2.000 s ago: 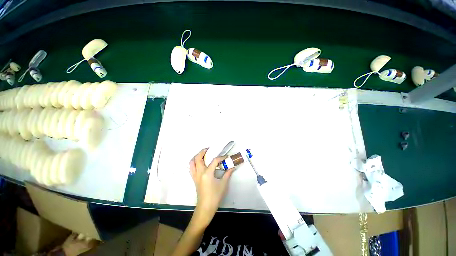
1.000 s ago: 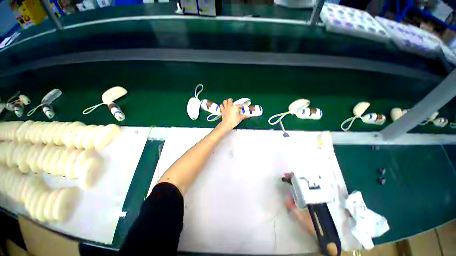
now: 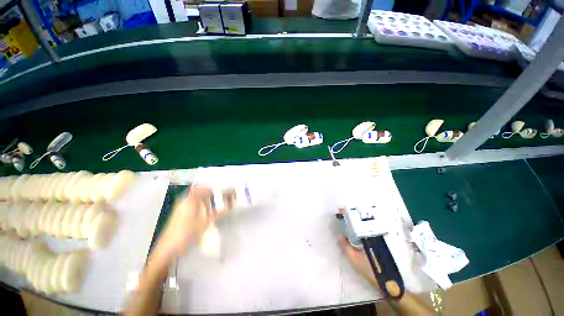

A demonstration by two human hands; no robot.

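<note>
My left hand [image 3: 185, 225] is blurred over the left part of the white work sheet [image 3: 278, 247]. It holds a striped body piece [image 3: 232, 197] with brown and blue bands, also blurred. A cream oval piece [image 3: 210, 242] hangs just below that hand. My right hand [image 3: 358, 256] is at the right of the sheet, closed around the glue gun, partly hidden behind it. The gun [image 3: 365, 225] has a grey-white boxy body and a black handle pointing toward me. Its thin tip [image 3: 334, 158] shows near the sheet's far edge.
Corded item sets [image 3: 304, 137] are spaced along the green belt [image 3: 210, 133]. Stacked cream ovals [image 3: 62, 216] lie in three rows at left. A crumpled tissue [image 3: 440, 253] and small dark bits [image 3: 452, 201] are at right. A metal post [image 3: 501, 92] slants up at right.
My left hand has come back from the belt to the sheet with an item set. One set is gone from the belt's middle. My right hand still holds the gun, and the view has shifted.
</note>
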